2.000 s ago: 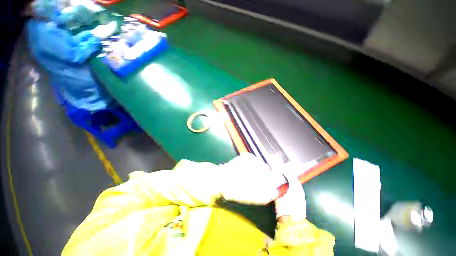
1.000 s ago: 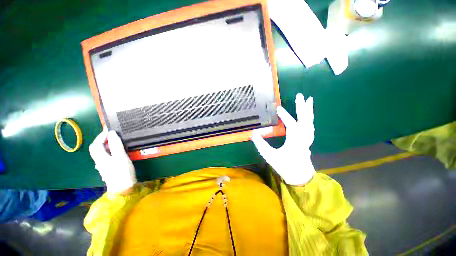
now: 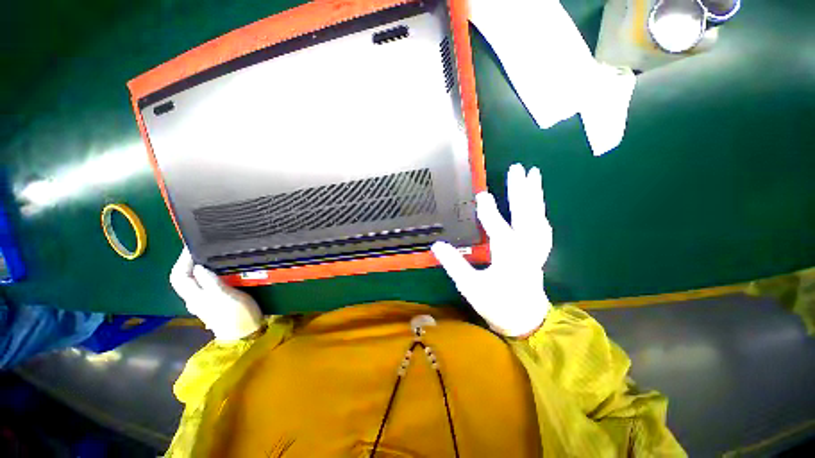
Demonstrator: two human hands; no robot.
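A grey laptop (image 3: pixel 308 143) lies underside up on an orange tray (image 3: pixel 348 267), its dark vent grille and long black strip on the side near me. My left hand (image 3: pixel 214 300), in a white glove, is at the near left corner, thumb and fingers closed around the tray's corner; the fingertips are partly hidden. My right hand (image 3: pixel 509 259), also white-gloved, is spread at the near right corner. Its thumb and one finger touch the corner area, the other fingers point away over the bench, and it holds nothing.
A yellow tape roll (image 3: pixel 123 231) lies left of the tray on the green bench (image 3: pixel 679 197). A long white strip (image 3: pixel 536 63) lies right of the laptop. Beyond it is a pale bundle with round silvery ends (image 3: pixel 676 24). Blue clothing (image 3: pixel 45 333) shows at the left edge.
The view has swung round from the slanted one to face the laptop. In the last second, my right hand's thumb and finger stayed at the near right corner; my left hand stayed at the left corner.
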